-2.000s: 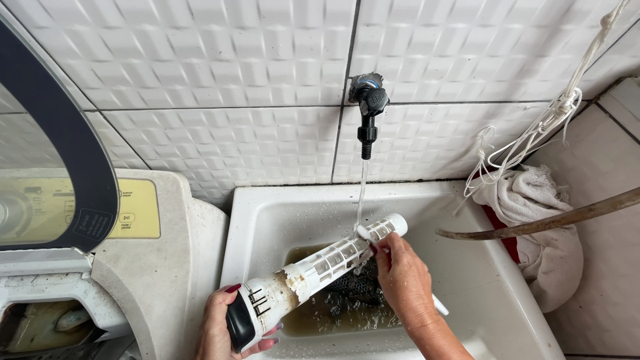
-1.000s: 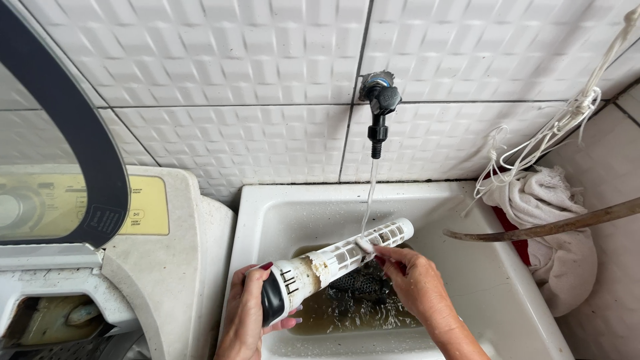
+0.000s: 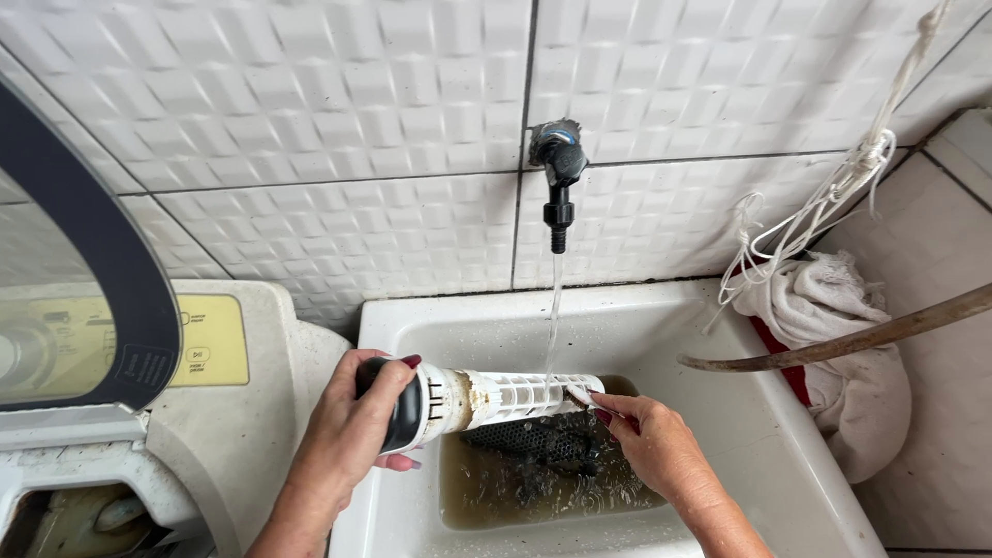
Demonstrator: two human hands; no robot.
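My left hand [image 3: 349, 422] grips the black end of a dirty white plastic cylinder with a slotted cage [image 3: 515, 394], brown grime around its middle. It lies nearly level over the sink. My right hand [image 3: 655, 442] holds a small white brush [image 3: 581, 396], its bristles against the cage near the far end; most of its handle is hidden by the fingers. Water runs from a black tap [image 3: 559, 194] onto the cage beside the brush. Below, a black perforated plastic part [image 3: 535, 443] lies partly under murky brown water in the white sink [image 3: 783, 465].
A washing machine [image 3: 225, 434] with its lid [image 3: 147, 310] raised stands at the left. White cords [image 3: 841, 182] hang at the right above a white cloth [image 3: 845, 349]. A curved brown stick or hose [image 3: 860, 337] reaches over the sink's right edge.
The white cylinder has turned from a slant to nearly level. My right hand with the brush has moved a little along the cage toward its far end.
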